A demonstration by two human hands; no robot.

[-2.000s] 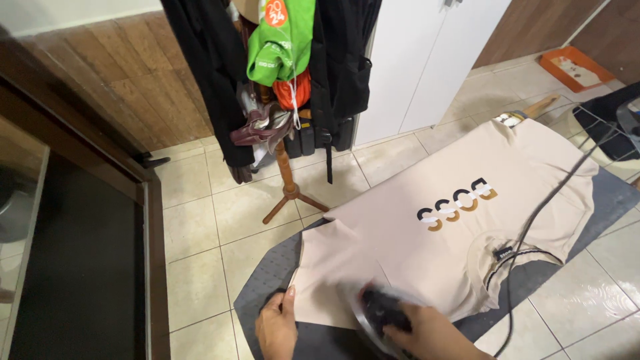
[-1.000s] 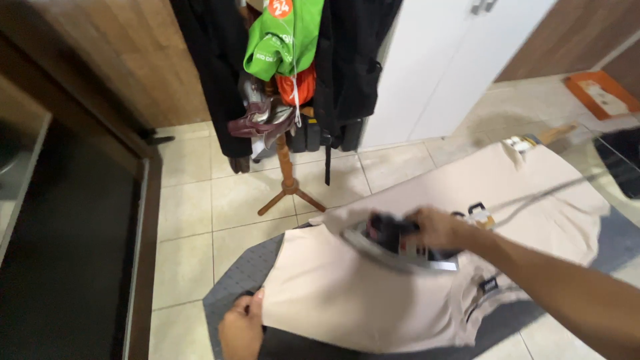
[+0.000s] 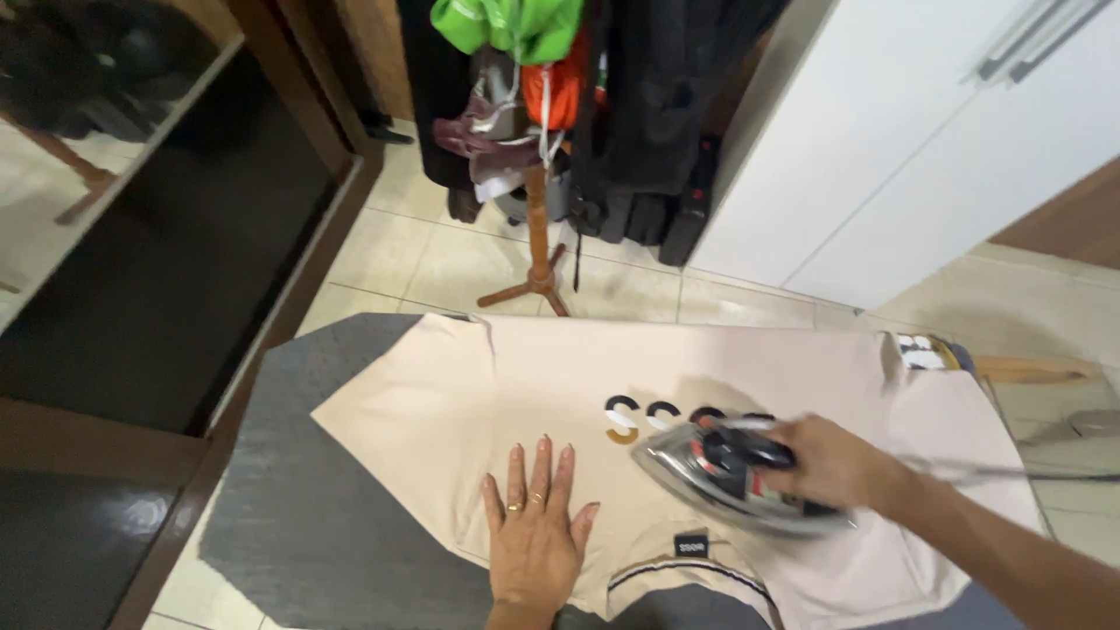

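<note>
A pale beige T-shirt [image 3: 542,376] lies spread over a grey ironing board [image 3: 306,490], its neckline toward me. My left hand [image 3: 535,534] rests flat on the shirt, left of the collar, fingers slightly apart and rings on two of them. My right hand [image 3: 814,464] grips the handle of a clothes iron [image 3: 744,481], slightly blurred, whose pointed tip faces left. The iron is over the shirt's chest, beside the dark and gold printed letters [image 3: 622,420] and partly covering them. A dark neck label [image 3: 691,546] shows inside the collar.
A wooden coat stand [image 3: 539,262] holding bags and dark clothing stands on the tiled floor beyond the board. White cabinet doors [image 3: 884,157] are at the upper right, a dark brown framed cabinet [image 3: 175,262] at the left. The iron's cord [image 3: 980,473] runs off right.
My left hand has gone from the shirt's edge at the left to lying flat beside the collar. The iron, still in my right hand, has shifted toward the collar. The view has moved.
</note>
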